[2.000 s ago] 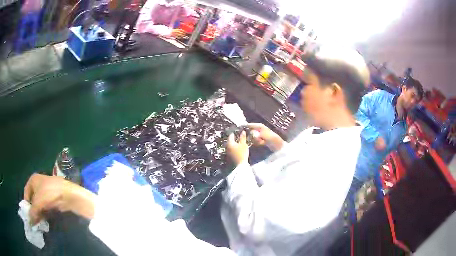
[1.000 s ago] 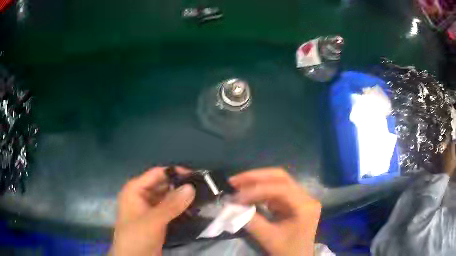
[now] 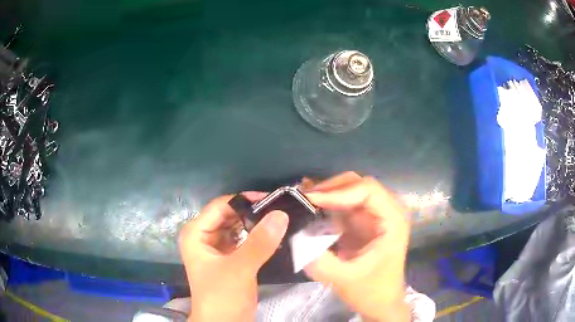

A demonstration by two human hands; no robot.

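My left hand [image 3: 230,251] holds a black hardware unit with a thin silver V-shaped bracket [image 3: 287,192], its thumb on the dark body. My right hand [image 3: 365,239] pinches a white wipe [image 3: 311,246] and its fingertips touch the unit's right side. The lower part of the unit is partly hidden by my fingers and the wipe. A clear squat bottle with a silver top [image 3: 337,91] stands on the green surface beyond my hands.
A labelled clear bottle [image 3: 459,38] stands at the upper right, beside a blue bin [image 3: 488,135] of white wipes [image 3: 522,144]. Heaps of units lie at the left edge [image 3: 25,141] and right edge [image 3: 560,119]. A person's grey-white sleeve [image 3: 536,273] is at the lower right.
My right hand, stretched to the side with the wipe two seconds ago, is now at the unit. Since one second ago the unit has turned, showing its bracket as a V.
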